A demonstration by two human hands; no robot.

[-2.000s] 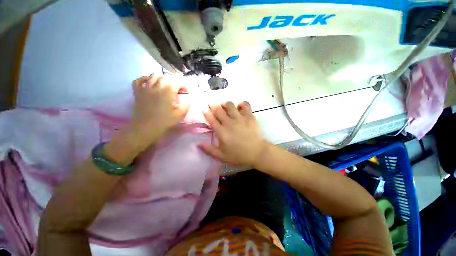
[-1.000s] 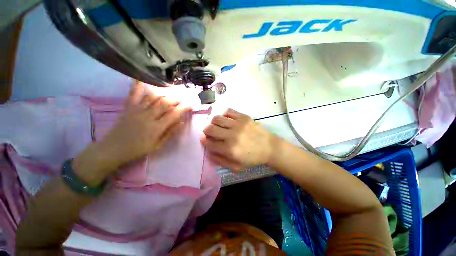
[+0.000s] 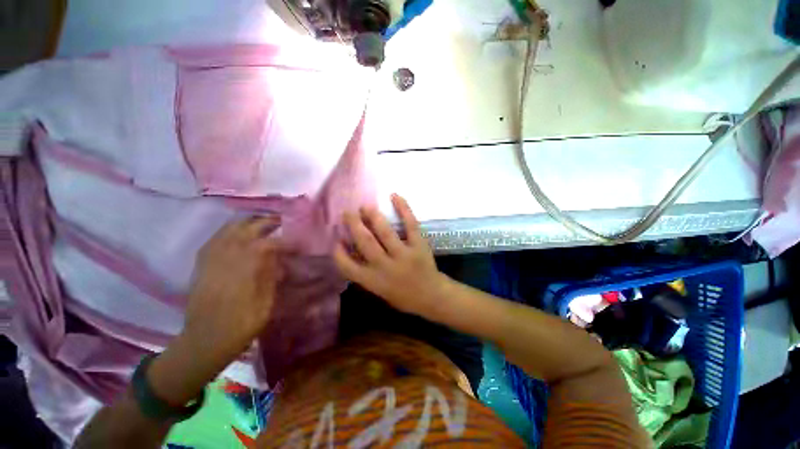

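Observation:
The pink garment piece point(image 3: 114, 210) spreads over the bed left of the needle and hangs over the front edge, with darker pink bands on paler cloth. A squarish pink patch point(image 3: 221, 127) lies on it. My left hand point(image 3: 235, 276) is on the cloth near the front edge, fingers bent at a fold. My right hand point(image 3: 386, 254) touches the gathered cloth at its right edge, fingers spread. Whether either hand pinches cloth is hard to tell. The presser foot area point(image 3: 368, 44) is above both hands, washed out by glare.
The white machine bed point(image 3: 465, 180) has a scale along its front edge. A beige cable point(image 3: 561, 215) loops across it. A blue basket point(image 3: 724, 351) at lower right holds green cloth and scraps. More pink cloth point(image 3: 781, 193) hangs at the right edge.
The view has tilted down. Both hands have moved away from the needle toward the front edge. The cloth is more spread out, its right edge gathered and pulled toward me.

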